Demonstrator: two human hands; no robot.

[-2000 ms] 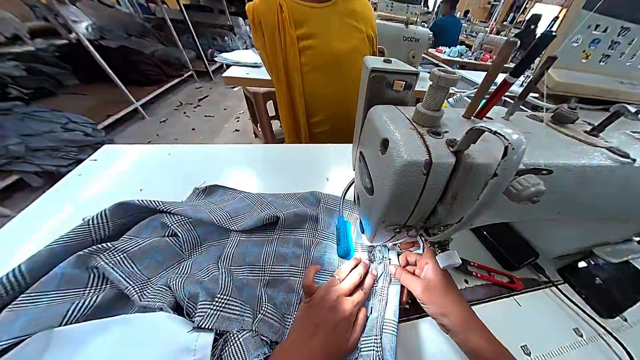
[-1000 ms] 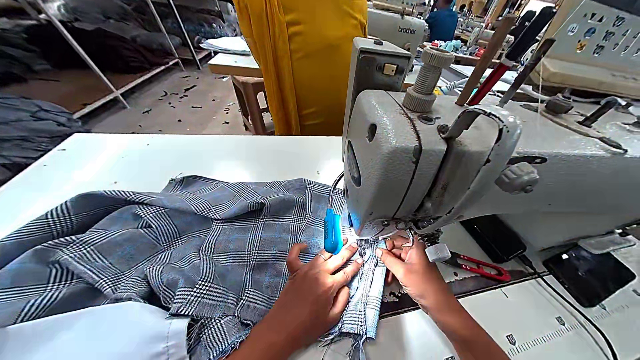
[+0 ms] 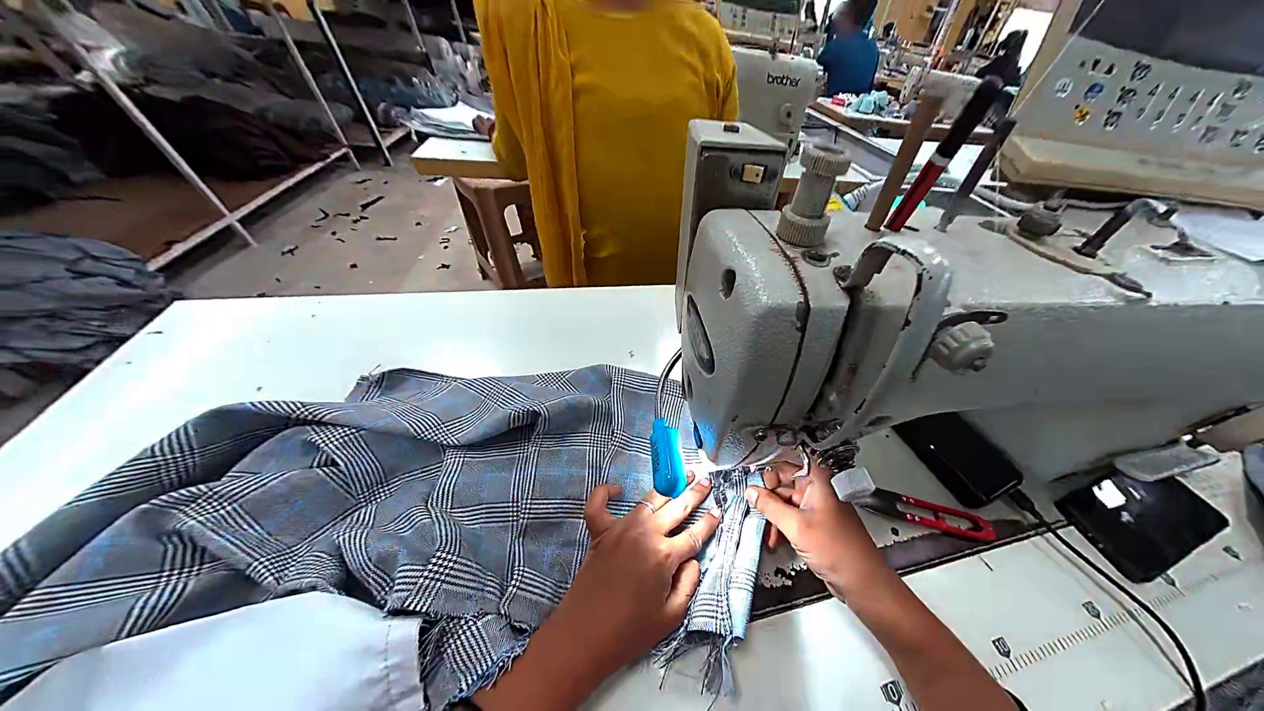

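Note:
Grey plaid fabric (image 3: 474, 464) with frayed edges lies across the table to the left of an industrial sewing machine (image 3: 780, 326). My left hand (image 3: 642, 563) rests on it, fingers spread and pressing beside the needle area. My right hand (image 3: 820, 523) pinches the edge of the narrow folded strip (image 3: 731, 583) just below the machine head. The needle and presser foot are mostly hidden by the fingers and fabric. A small blue lamp (image 3: 668, 459) on a bent stem lights the spot. White lining cloth (image 3: 247, 657) lies at the lower left.
Red-handled thread snips (image 3: 943, 518) lie right of my right hand, near a black phone (image 3: 958, 459) with a cable and another dark device (image 3: 1141, 523). Pens stand on the machine. A person in yellow (image 3: 642, 138) is beyond the table (image 3: 257, 336); fabric piles (image 3: 74, 296) sit at left.
The fabric strip's frayed end now shows below my hands, its lower part nearer the machine than two seconds ago. Both hands remain at the needle area.

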